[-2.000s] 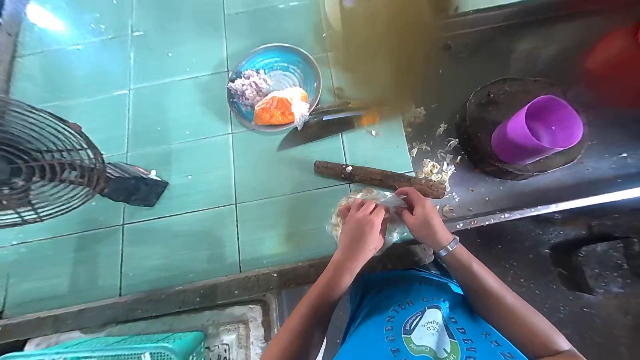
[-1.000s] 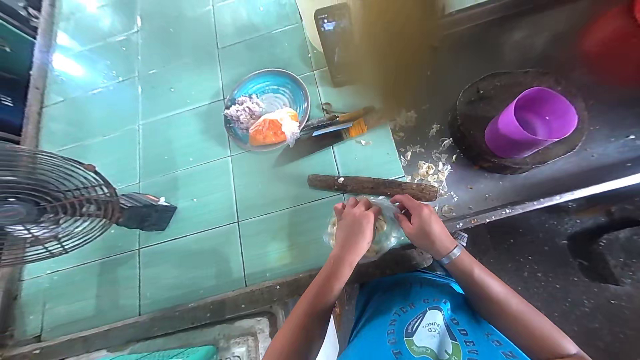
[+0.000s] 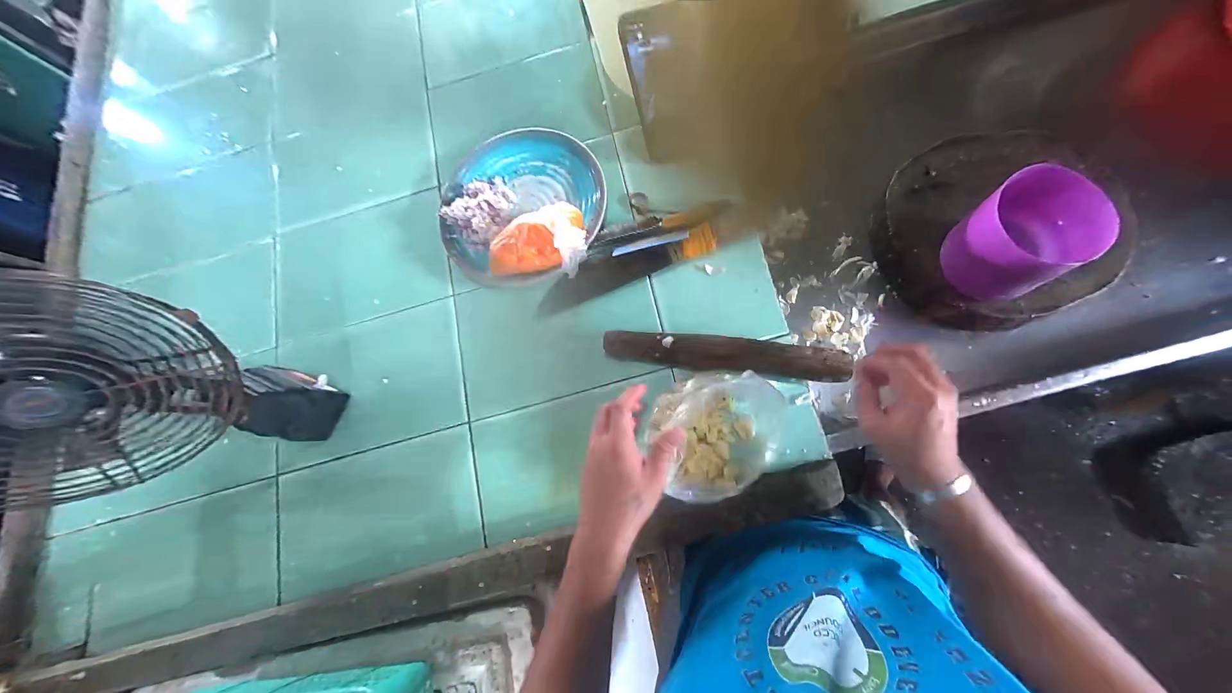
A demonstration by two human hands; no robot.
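Note:
A clear plastic bag (image 3: 717,438) with pale yellowish pieces in it lies on the green tiled counter by its front edge. My left hand (image 3: 626,462) is at the bag's left side, fingers apart, the thumb over its rim. To the right of the bag my right hand (image 3: 905,409) is raised with curled fingers; whether it holds something small cannot be told. Just beyond the bag lies a dark wooden stick (image 3: 727,356), its right end close to my right hand. Pale peelings and pieces (image 3: 833,327) are scattered past that end.
A blue plate (image 3: 549,168) holds chopped purplish-white food and an orange-filled plastic bag (image 3: 529,243). Knives (image 3: 630,255) lie beside it. A purple plastic cup (image 3: 1030,231) rests on a round dark board (image 3: 914,221). A wire-caged fan (image 3: 106,385) stands at left. A brown blur hides the top middle.
My hands have moved apart: the right has left the bag and is off to its right, while the left has opened at its left side. The bag's contents now show.

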